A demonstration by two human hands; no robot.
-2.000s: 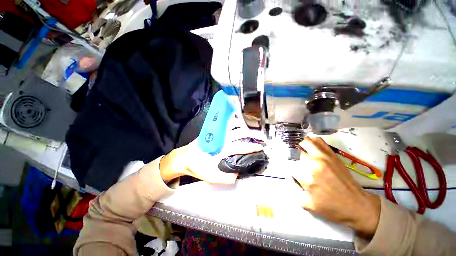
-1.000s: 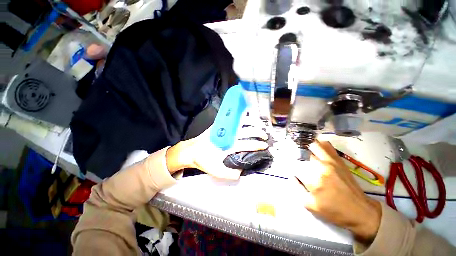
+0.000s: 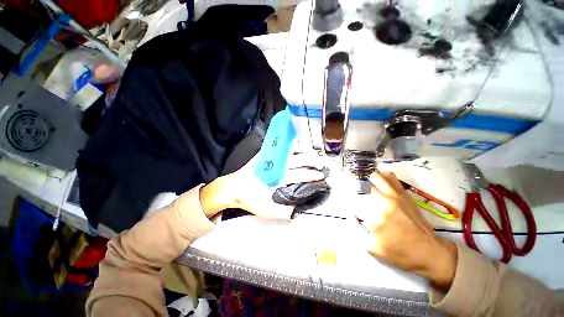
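Observation:
A heap of black cloth [image 3: 179, 117] lies left of the white sewing machine head [image 3: 427, 80]. My left hand [image 3: 250, 189] rests at its front edge, with a small folded dark grey piece of the cloth [image 3: 303, 195] gripped under the fingers, just left of the needle area. The light-blue plastic piece [image 3: 275, 148] stands above this hand. My right hand [image 3: 402, 232] is on the white table right of the needle area, fingers bent and fingertips close to the machine's metal parts. Glare and the hand hide whether it pinches anything. The presser foot cannot be made out.
Yellow-orange snips [image 3: 436, 204] and red-handled scissors [image 3: 499, 223] lie right of my right hand. A grey marked band [image 3: 297, 291] runs along the table's front edge. A grey vented unit [image 3: 46, 127] stands at left.
The view shifts right and then back left, so the whole scene moves in the frame. My hands and the folded cloth keep nearly the same places relative to the machine.

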